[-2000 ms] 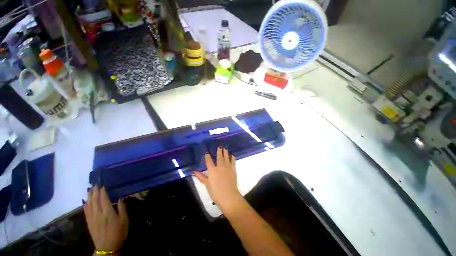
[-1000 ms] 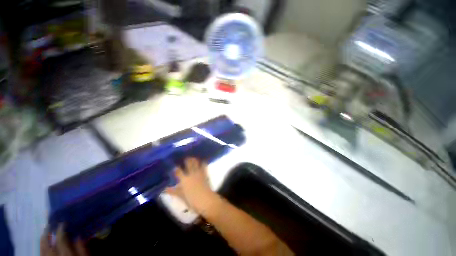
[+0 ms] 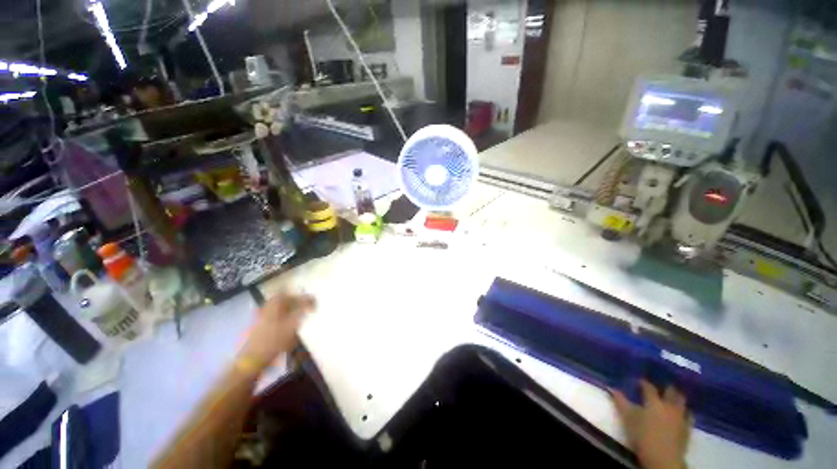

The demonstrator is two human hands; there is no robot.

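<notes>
The closed sewing template, shiny dark blue with dark strips inside, lies on the right part of the white table, slanting down to the right. My right hand holds its near edge around the middle, with the fingers on top; the underside of the grip is hidden. My left hand, with a yellow band at the wrist, is off the template, over the table at centre-left. It is blurred and looks empty, with its fingers apart.
A sewing machine with a lit panel stands behind the template. A fan, a bottle and a yellow-banded container stand at the back. A white jug and dark pieces are at left.
The template has moved from the table's left-centre to the right side, with my right hand on it. My left hand has let go of its left end. The view has swung right and up.
</notes>
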